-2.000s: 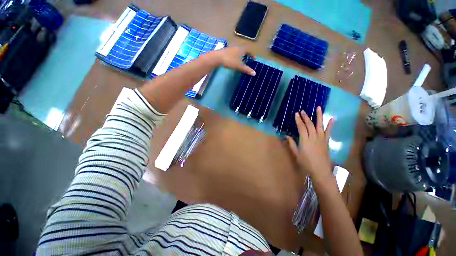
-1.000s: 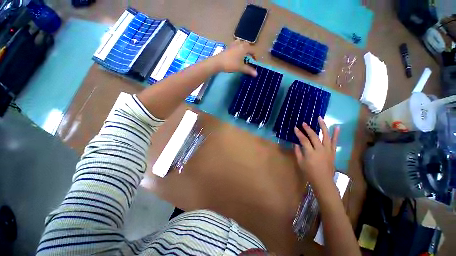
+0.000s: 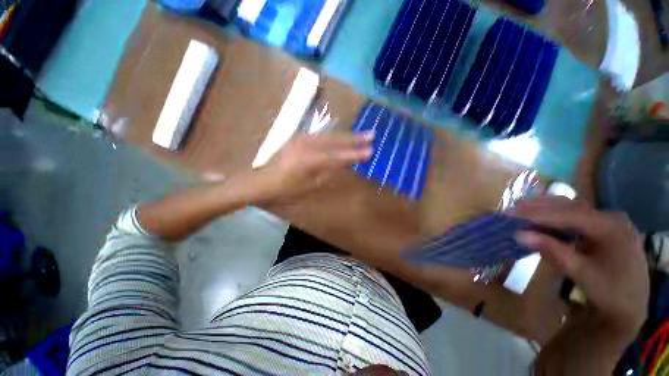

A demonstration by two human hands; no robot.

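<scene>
My right hand (image 3: pixel 594 250) holds a solar cell (image 3: pixel 469 244), tilted and blurred, above the front edge of the brown bench (image 3: pixel 323 189). Another blue solar cell (image 3: pixel 402 163) is in front of me, left of the held one. My left hand (image 3: pixel 312 165) is beside its left edge, fingers stretched out; whether they touch or grip it is not clear. Two dark navy groups of cells, one at the left (image 3: pixel 425 48) and one at the right (image 3: pixel 507 77), lie on the blue-green sheet (image 3: pixel 351 55).
Two white blocks, one farther left (image 3: pixel 185 95) and one nearer (image 3: pixel 287 117), lie on the left. Shiny ribbon (image 3: pixel 519 189) and a white block (image 3: pixel 522 273) are near my right hand. Bright blue cells (image 3: pixel 275 28) are at the far left. Curved white strips (image 3: pixel 622 45) are at the far right.
Both hands have moved from the navy groups toward the near side of the bench. My right hand has picked up a cell, and another cell has appeared by my left hand. The view has shifted nearer.
</scene>
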